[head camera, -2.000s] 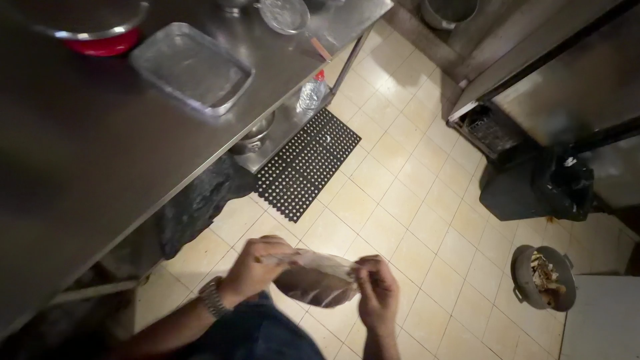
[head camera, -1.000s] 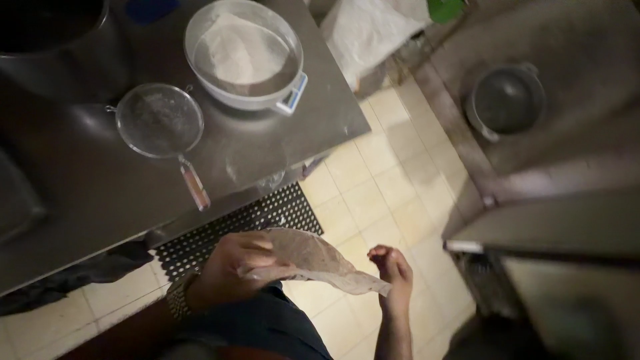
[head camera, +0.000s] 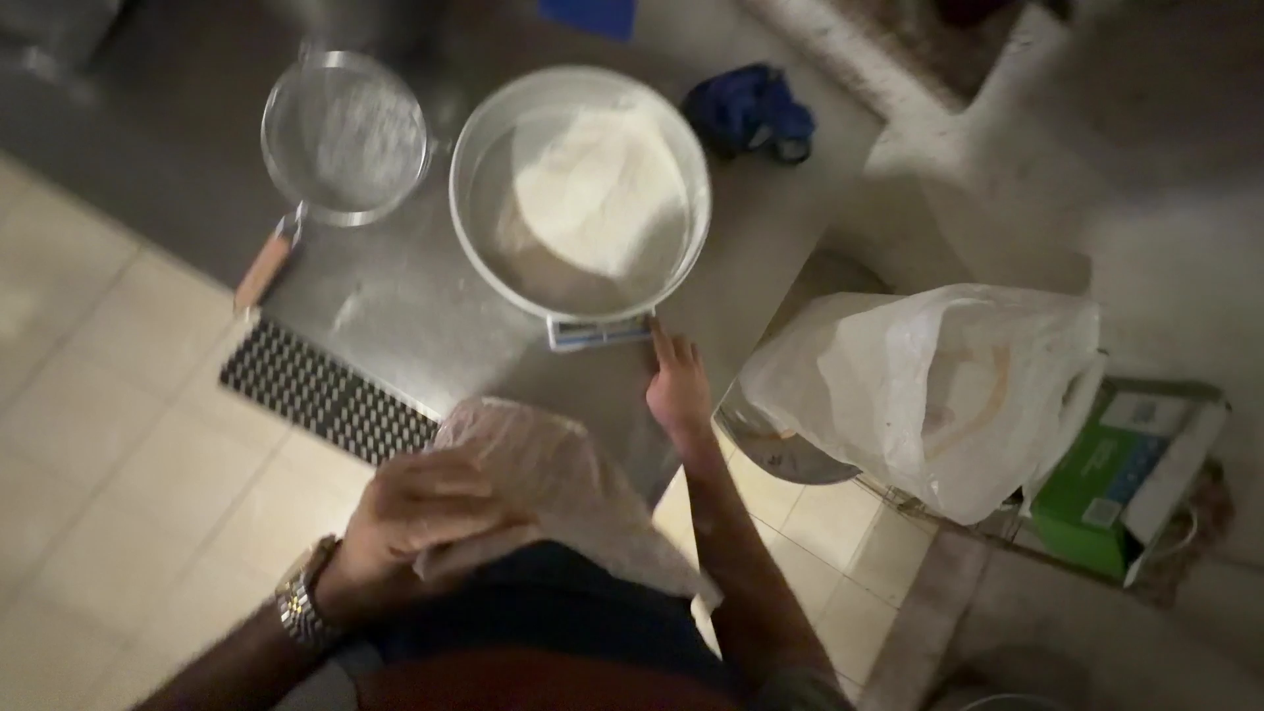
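My left hand (head camera: 425, 518), with a metal watch at the wrist, grips a thin translucent plastic bag (head camera: 563, 484) that hangs to the right across my front. My right hand (head camera: 679, 385) is empty, its index finger touching the right end of the front panel of a digital kitchen scale (head camera: 597, 332). On that scale stands a round bowl (head camera: 462, 197) holding a mound of white powder (head camera: 602, 188). To its left on the steel counter lies a round fine-mesh strainer (head camera: 346, 138) with a wooden handle, its mesh dusted white.
A crumpled blue cloth or bag (head camera: 750, 114) lies right of the bowl. Beyond the counter's right edge are a large white plastic sack (head camera: 918, 395) and a green box (head camera: 1096, 484). A black perforated mat (head camera: 326, 390) lies on the tiled floor (head camera: 148, 474).
My right hand has let go of the plastic bag and moved to the scale, while my left hand keeps hold of the bag. The view has swung to the bowl and the sack.
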